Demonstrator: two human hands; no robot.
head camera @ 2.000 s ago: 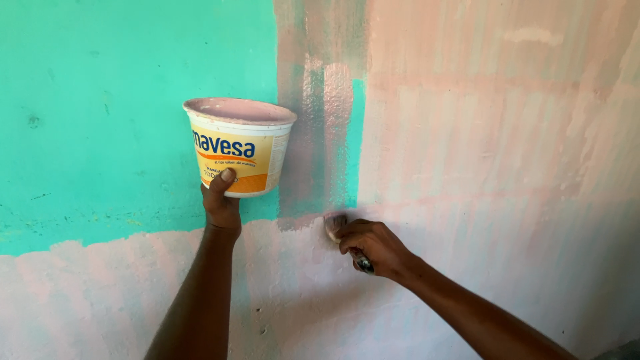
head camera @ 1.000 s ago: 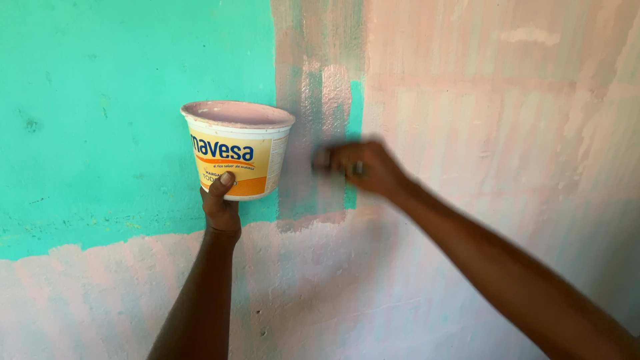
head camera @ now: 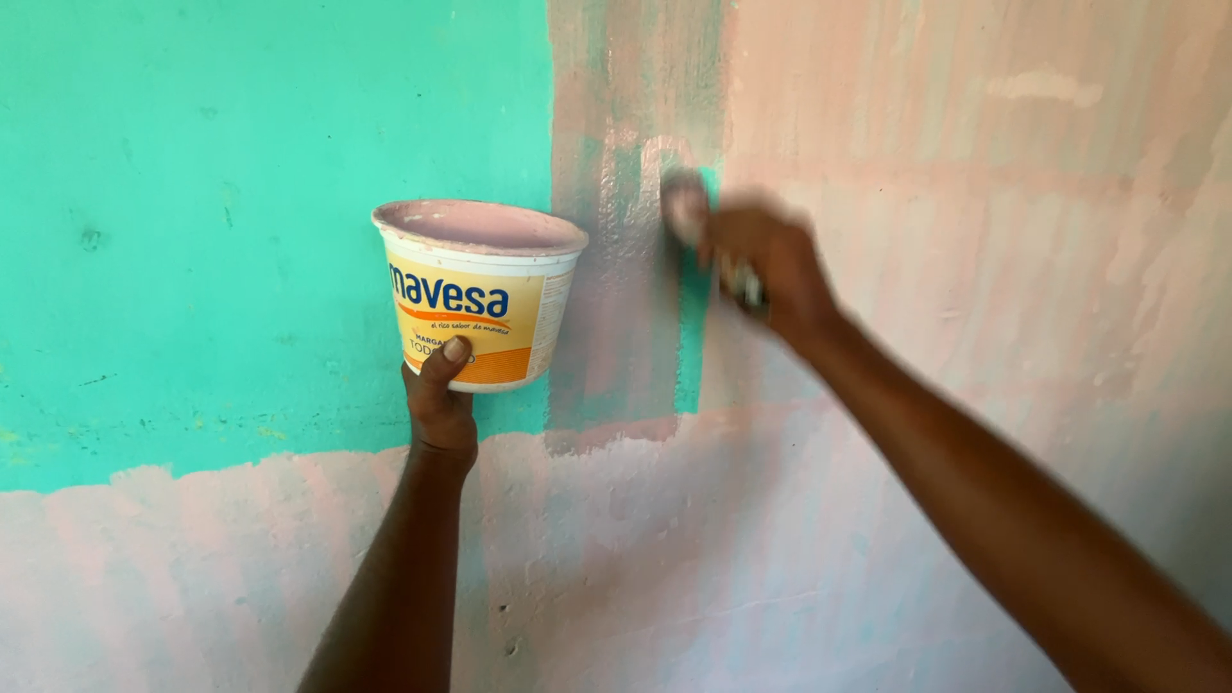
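My left hand [head camera: 441, 404] holds a plastic Mavesa margarine tub [head camera: 472, 318] from below, with the thumb on its front. Pink paint [head camera: 481, 223] shows inside, and dried paint marks the rim. My right hand [head camera: 770, 255], blurred, grips a paintbrush [head camera: 685, 204] by its handle; its bristles are against or close to the wall, and contact is hard to tell. Around the brush lies a strip of thin, wet-looking pink paint [head camera: 616, 289] over turquoise. A narrow bare turquoise band [head camera: 691, 356] runs down just below the brush.
The wall fills the view. Its upper left is turquoise [head camera: 241, 144], with an uneven lower edge. Streaky pale pink paint [head camera: 962, 289] covers the right side, and a paler pinkish area [head camera: 241, 568] runs along the bottom. Small pits mark the wall low in the middle.
My right hand and the brush have moved up from the lower edge of the painted strip. A fresh pink stroke shows near the strip's top right. My left hand and the tub have stayed about still.
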